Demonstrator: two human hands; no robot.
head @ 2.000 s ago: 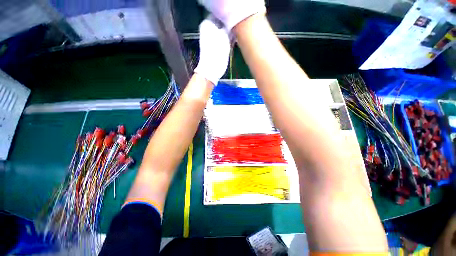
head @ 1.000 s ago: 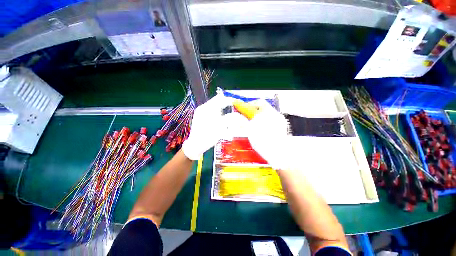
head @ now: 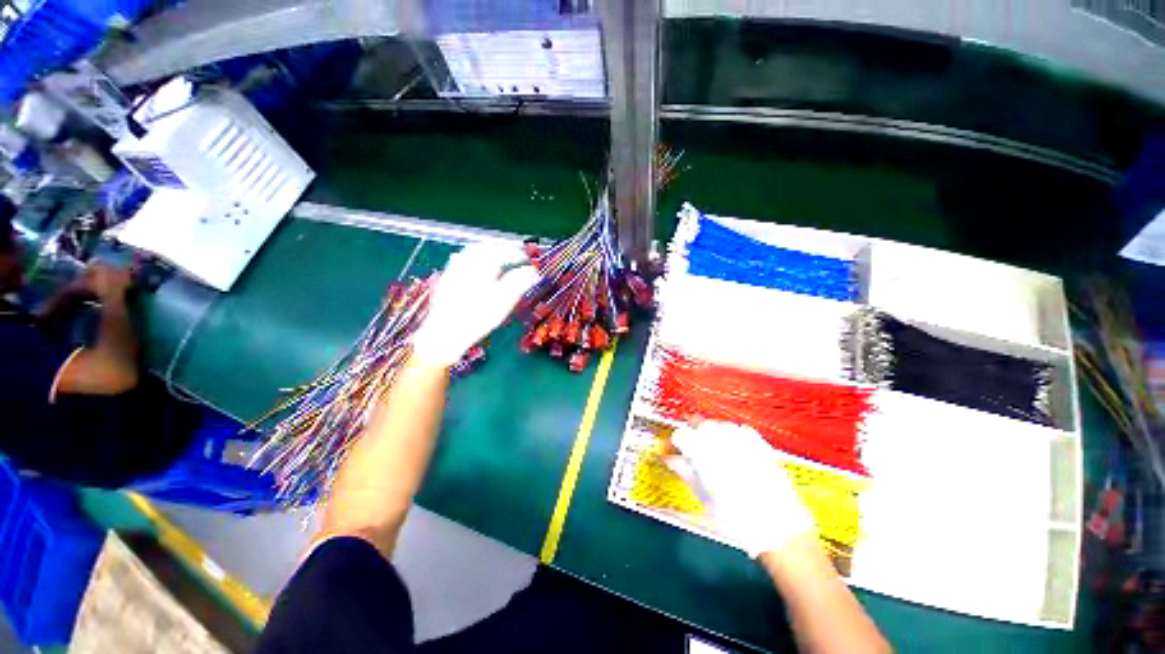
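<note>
My left hand [head: 470, 307], in a white glove, is over the top of the left pile of partly wired connectors [head: 351, 390]; what its fingers hold is too small to tell. My right hand [head: 735, 479], gloved in white, has its fingertips down in the yellow wires [head: 828, 509] in the wire tray [head: 958, 562]; whether it grips a wire is unclear. The tray also holds red wires [head: 767, 409], blue wires [head: 773, 266] and black wires [head: 965, 371]. A second pile of red connectors [head: 575, 326] lies beside the metal post.
The metal post [head: 632, 128] stands behind the tray's left side. A white vented machine [head: 217, 179] is at the upper left. Another person's arm [head: 102, 339] is at the far left. Blurred wires [head: 1118, 345] and red connectors lie right of the tray. A yellow line [head: 581, 447] crosses the bench.
The view has swung left. My hands, together over the tray a second ago, have parted: the left has moved to the left pile, the right down to the yellow wires.
</note>
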